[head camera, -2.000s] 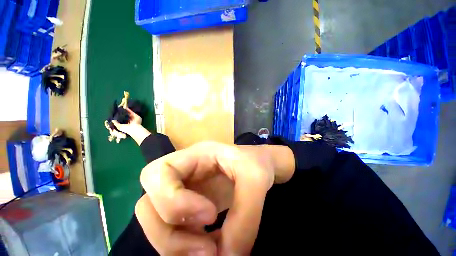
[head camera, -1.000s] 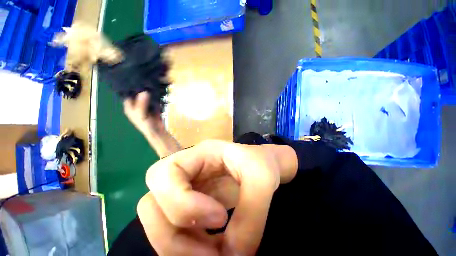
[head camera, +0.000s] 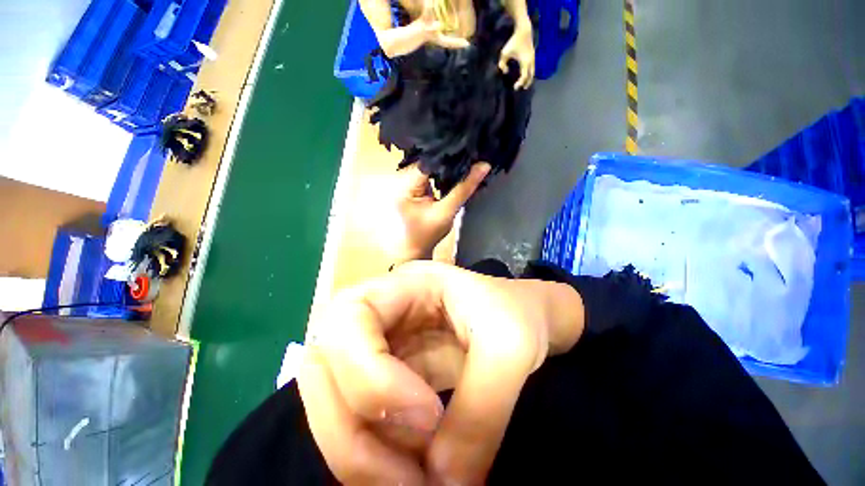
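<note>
A shaggy black figure (head camera: 450, 100) with beige limb-like ends is held up at the top centre; its upper end is cut off by the picture edge. My left hand (head camera: 432, 214) is under its lower end, with finger and thumb at the black strands. My right hand (head camera: 427, 370) is large and close to the camera, its fingers curled in towards the thumb. Nothing shows in it. The lined blue crate (head camera: 839, 285) stands at the right; a black figure (head camera: 631, 282) shows at its near left corner, partly hidden by my sleeve.
The green conveyor belt (head camera: 275, 190) runs along the left of the light wooden bench (head camera: 365, 180). Black figures (head camera: 158, 249) lie on the far bench beside a red round item (head camera: 140, 288). A grey cabinet (head camera: 95, 399) stands near left. A blue crate (head camera: 356, 66) is behind the held figure; stacked crates (head camera: 816, 161) stand far right.
My left hand picked the black figure up off the belt and has brought it up and right, over the bench end. My right hand keeps its curled pose. The view has turned slightly.
</note>
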